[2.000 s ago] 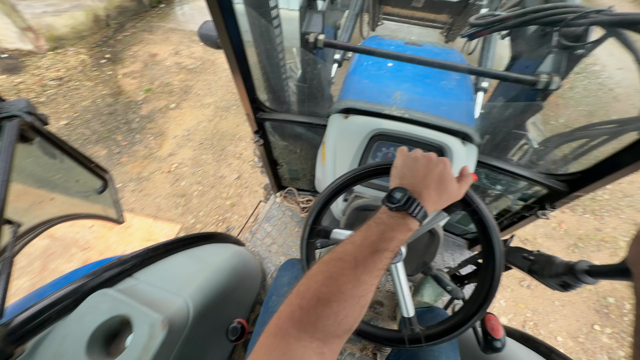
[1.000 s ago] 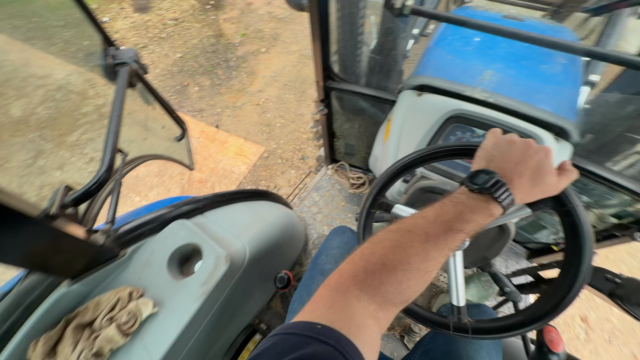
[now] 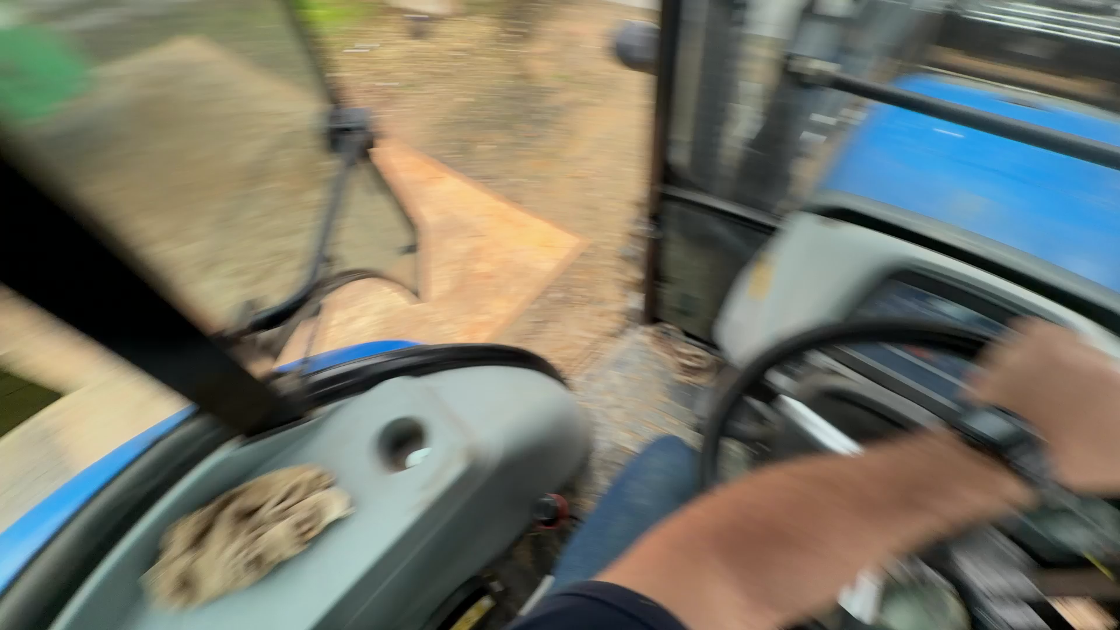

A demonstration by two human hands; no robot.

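Note:
A forearm with a dark wristwatch (image 3: 997,430) reaches from the lower middle to the right, coming from the left side of my body. At its end my left hand (image 3: 1050,394) is closed over the upper rim of the tractor's black steering wheel (image 3: 787,346); motion blurs the fingers. Behind the wheel sits a grey dashboard with a display (image 3: 919,324). The blue tractor hood (image 3: 980,184) lies beyond the windshield. My right hand is out of view. A crumpled, stained rag (image 3: 249,535) rests on the grey side console at the left.
The side console (image 3: 499,429) has a round cup recess (image 3: 404,442). A red-ringed knob (image 3: 551,510) stands beside it. Past the open door frame (image 3: 337,201) a wooden sheet (image 3: 472,245) lies on gravelly ground. A tangle of cord (image 3: 682,354) is on the cab floor.
The view has swung to the left, bringing the rag and more of the side console into sight. My left hand has stayed on the upper part of the wheel rim.

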